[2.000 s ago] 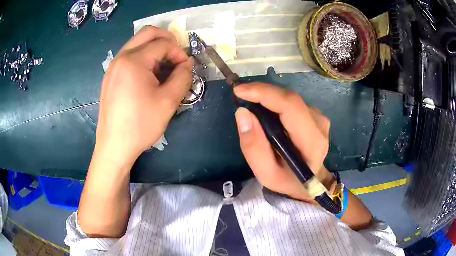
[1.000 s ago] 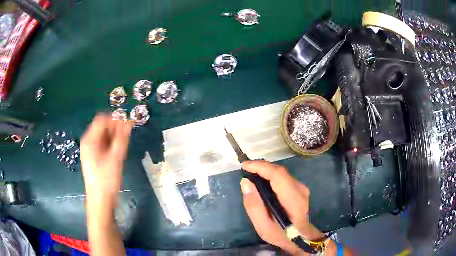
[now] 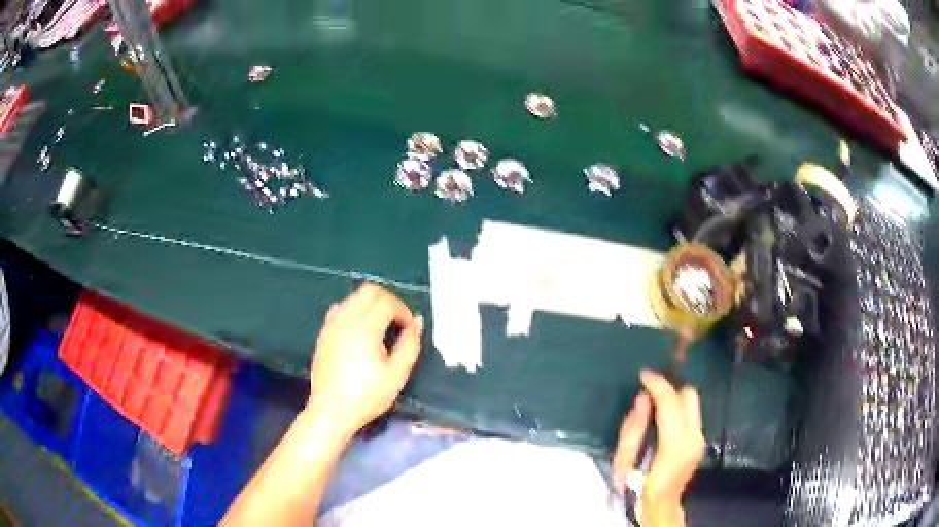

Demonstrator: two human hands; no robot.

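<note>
My left hand (image 3: 366, 355) is curled near the table's front edge, left of the cream taped pad (image 3: 566, 270); whether its fingers hold anything cannot be told. My right hand (image 3: 664, 437) grips the soldering iron, mostly hidden or blurred. Its brownish shank (image 3: 681, 346) points up at the near side of the round tub (image 3: 662, 299) with silvery grains, on the pad's right end. Several round silvery ornaments (image 3: 453, 185) lie beyond the pad. A thin pale line, perhaps wire, runs from a small spool (image 3: 70, 189) to the pad's left side.
Tiny silvery bits (image 3: 270, 177) lie scattered at the left. A bulky black fixture (image 3: 767, 257) and a tape roll (image 3: 827, 190) stand right of the tub. A red tray (image 3: 813, 67) is at the upper right. Red (image 3: 149, 365) and blue bins are below the table, lower left.
The view has shifted and shows more table. My left hand has moved from beside the ornaments to the front edge. The iron has moved from over the pad to the tub.
</note>
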